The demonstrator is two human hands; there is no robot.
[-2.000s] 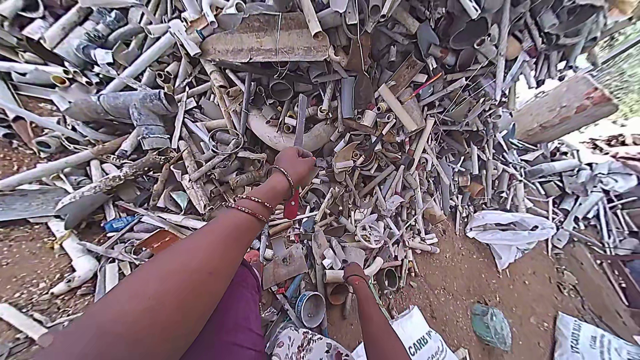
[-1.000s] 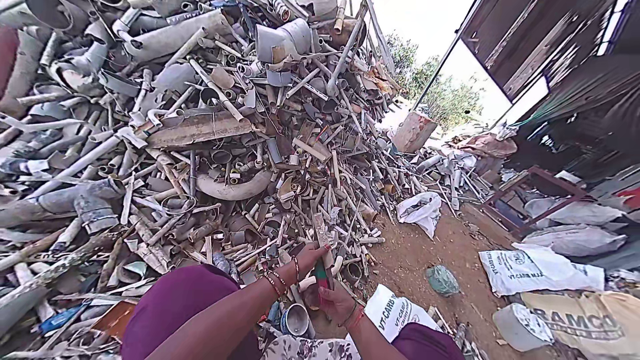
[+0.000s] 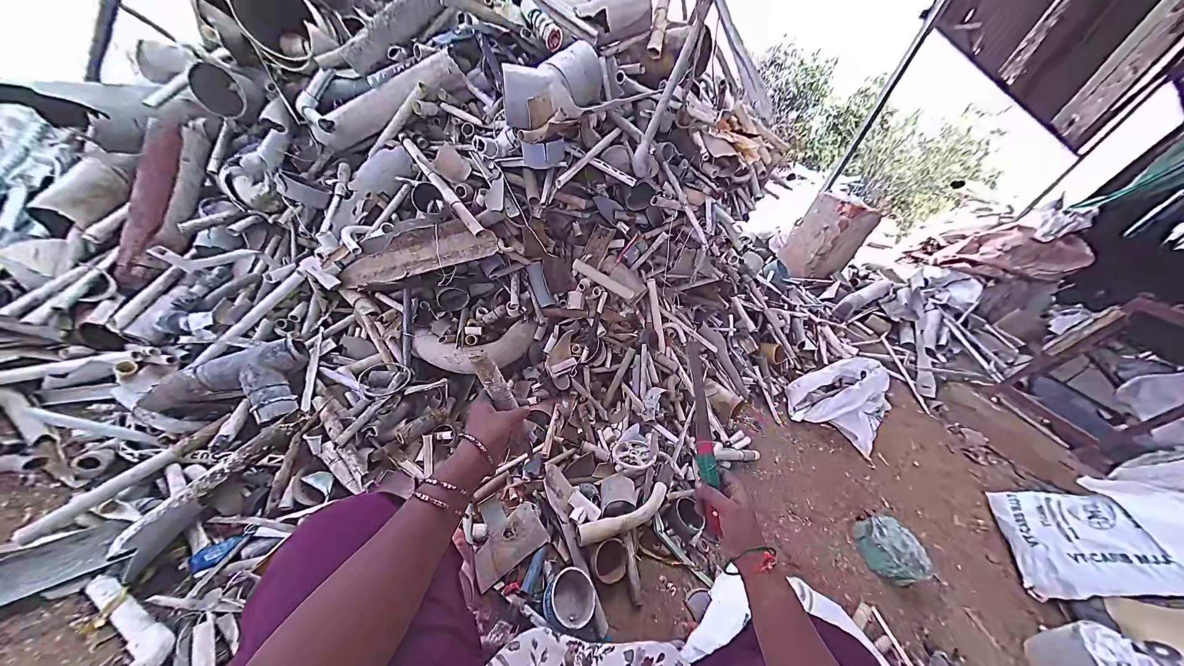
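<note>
My left hand (image 3: 495, 427) grips a short grey-brown piece of pipe (image 3: 493, 381), which points up and away from me. My right hand (image 3: 733, 509) is closed round the red and green handle of a long-bladed tool (image 3: 705, 458), perhaps a saw or knife; its dark narrow blade stands upward over the pile's edge. The two hands are apart. Just below and between them lie a curved off-white pipe (image 3: 624, 520) and a round blue-rimmed pipe end (image 3: 570, 597). Behind the left hand rests a curved pale pipe (image 3: 476, 351).
A tall heap of scrap plastic pipes (image 3: 407, 268) fills the left and middle. On the brown ground at right lie a white plastic bag (image 3: 840, 398), a green plastic bundle (image 3: 893, 549) and a printed white sack (image 3: 1087, 541). A large block (image 3: 828, 236) stands behind them.
My hands, close together one second ago, are now apart. The tool with the red and green handle is in my right hand, off to the right. The view has swung up and right since the first frame.
</note>
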